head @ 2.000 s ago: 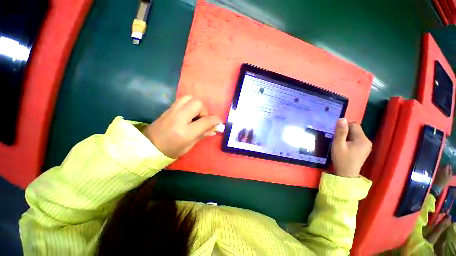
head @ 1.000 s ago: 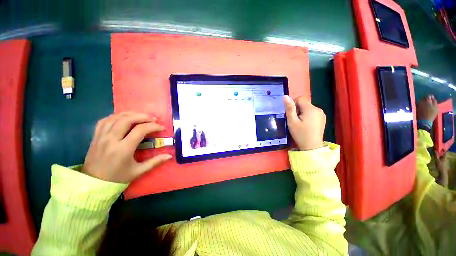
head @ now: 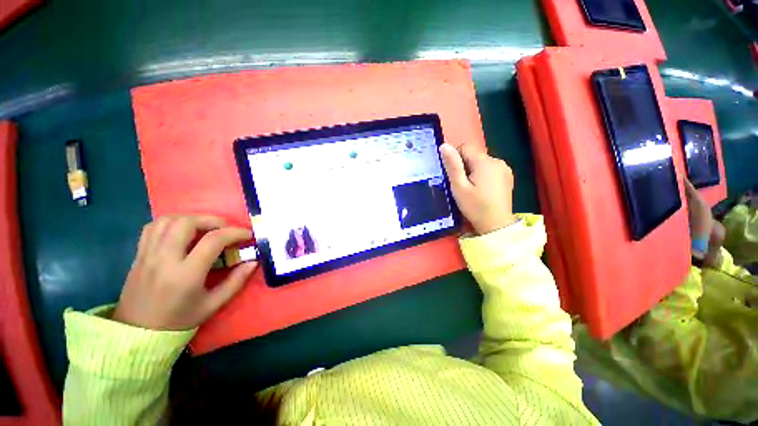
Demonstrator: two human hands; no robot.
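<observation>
A black-framed tablet (head: 349,195) lies on a red foam pad (head: 199,125), its screen lit mostly white with small coloured dots, a picture at lower left and a dark box at lower right. My left hand (head: 179,266) holds a small yellow-banded USB plug (head: 241,255) between thumb and fingers at the tablet's short left edge. The fingers partly hide the plug, and I cannot tell how far it is inserted. My right hand (head: 484,190) grips the tablet's right edge, thumb on the frame.
A spare USB stick (head: 76,173) lies on the green bench (head: 100,108) at left. Stacked red foam (head: 582,250) with a dark tablet (head: 638,150) stands at right, with more dark tablets beyond. Another person's hand (head: 700,220) and yellow-green sleeve show at far right.
The view has shifted, so the pad and tablet sit further left and tilted. My left hand remains on the plug, which was less hidden one second ago. My right hand still holds the tablet edge.
</observation>
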